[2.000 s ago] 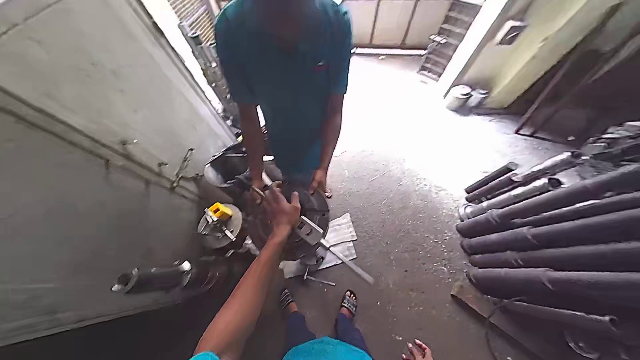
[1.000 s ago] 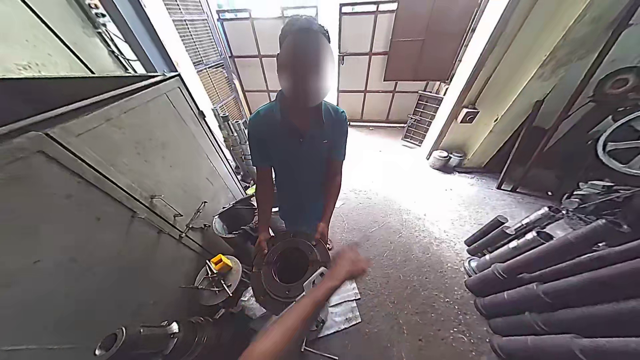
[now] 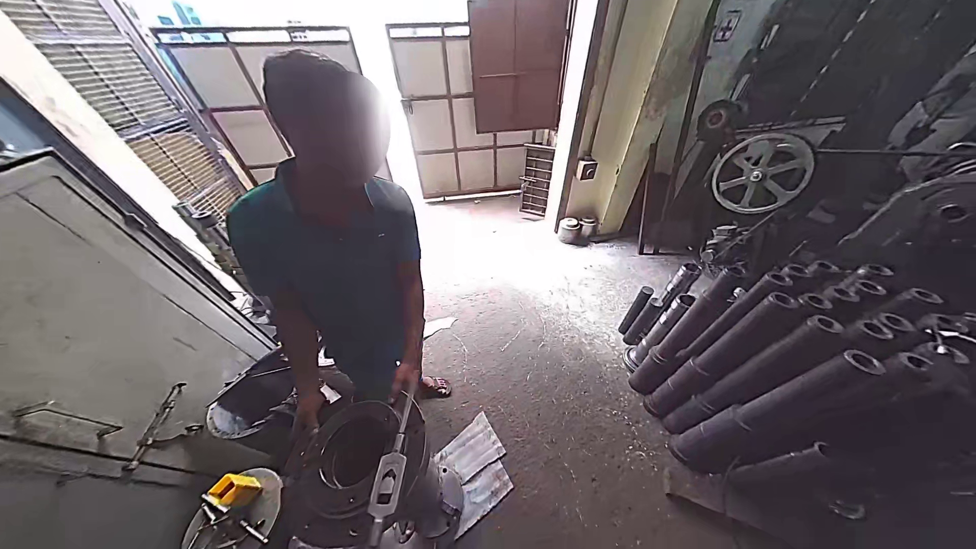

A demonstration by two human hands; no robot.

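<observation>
Neither of my hands shows in the head view now. At the lower middle is a round dark metal flange (image 3: pixel 324 492) with a wide central bore. A tap wrench (image 3: pixel 387 484) with long handles stands over its right side, its upper handle slanting up toward a co-worker's hand (image 3: pixel 406 379). The co-worker's other hand (image 3: pixel 309 412) is at the flange's left rim. Whether either hand grips the tap wrench is not clear. A sheet of corrugated material (image 3: pixel 480 476) lies on the floor to the right.
A co-worker in a teal shirt (image 3: pixel 343 252) stands across the flange. A yellow object (image 3: pixel 234 489) and metal tools lie on a round stand (image 3: pixel 267 507) at lower left. Metal cabinets (image 3: pixel 99 305) line the left. Several dark metal pipes (image 3: pixel 778 389) are stacked at right, below a spoked wheel (image 3: pixel 763 173).
My hand, over the flange in the earlier frames, has left the view. The co-worker leans closer over the flange. The view has swung up and to the right.
</observation>
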